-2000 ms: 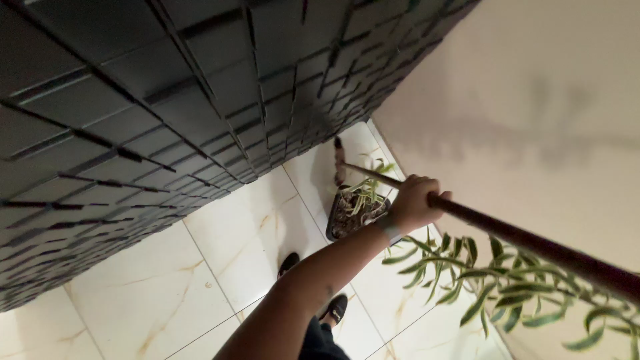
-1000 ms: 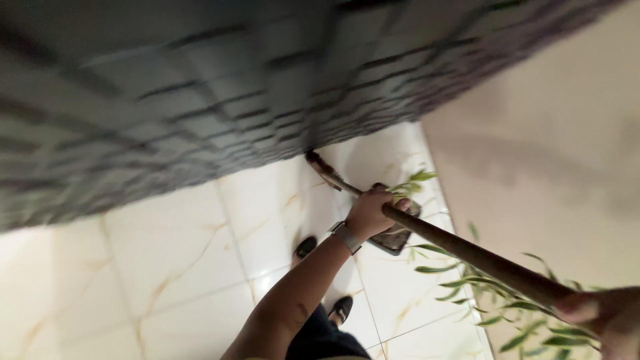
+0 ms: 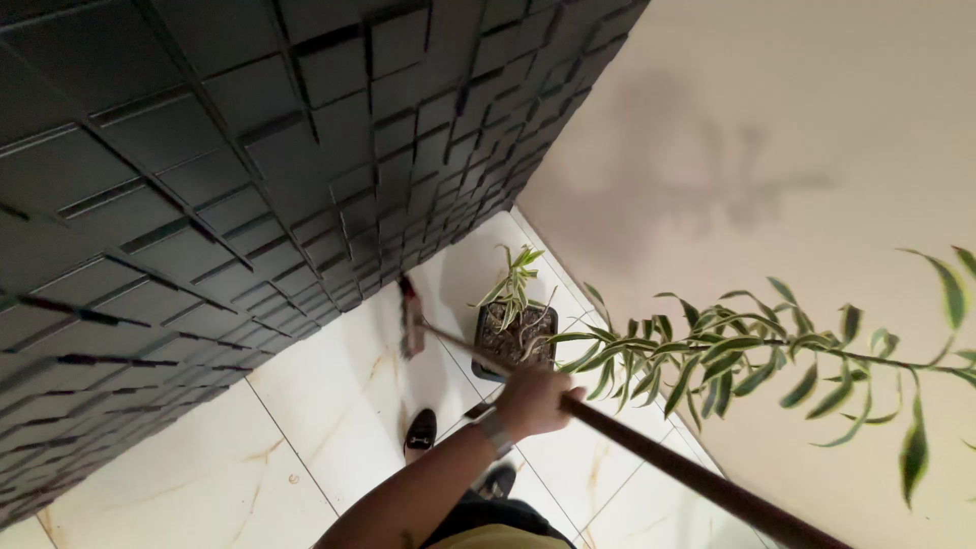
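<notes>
My left hand (image 3: 537,398), with a watch on its wrist, is closed round the brown handle of a broom (image 3: 663,450). The handle runs from the lower right corner up to the broom head (image 3: 412,324), whose bristles are on the white tiled floor beside the foot of the dark wall. Just beyond my left hand stands a black square plant pot (image 3: 550,347) with soil and a small striped-leaf plant (image 3: 512,284). My right hand is out of view.
A dark wall of raised blocks (image 3: 305,152) fills the left, a beige wall (image 3: 762,152) the right. A long leafy stem (image 3: 732,347) stretches across the right side. My black shoes (image 3: 421,433) stand on the marble-look tiles (image 3: 305,412).
My right hand, seen on the handle at the lower right one second ago, has left the view. My left hand still grips the handle. The view has shifted.
</notes>
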